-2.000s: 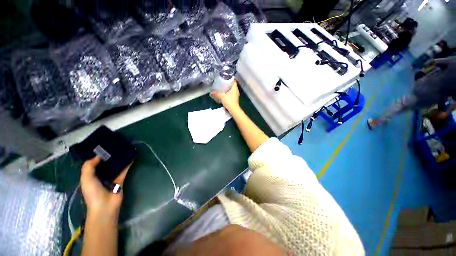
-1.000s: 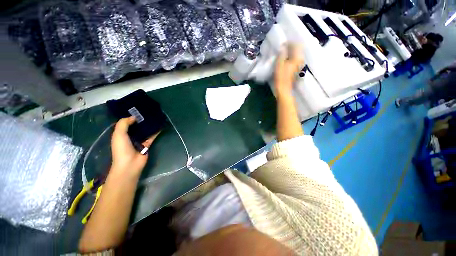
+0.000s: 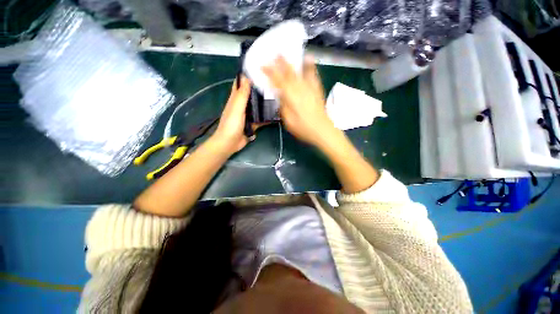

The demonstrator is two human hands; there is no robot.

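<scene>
My left hand (image 3: 236,119) holds a black power adapter (image 3: 265,109) upright above the green bench, with its face turned to the right. My right hand (image 3: 299,101), slightly blurred, holds a white wipe (image 3: 279,52) against the upper part of the adapter. The wipe hides much of the adapter and its label. A spare white wipe sheet (image 3: 353,107) lies on the bench just right of my right hand.
Empty bubble bags (image 3: 92,92) are stacked at left. Yellow-handled pliers (image 3: 175,153) and a knotted clear strap (image 3: 281,172) lie near the front. Bagged units (image 3: 368,21) line the far side. A whitish bottle (image 3: 399,72) stands beside foam trays (image 3: 457,104) at right, over a blue rack (image 3: 497,195).
The view has swung left. My right hand has come from beside the bottle and foam trays to the adapter, bringing the wipe onto it. The adapter is now turned on edge in my left hand.
</scene>
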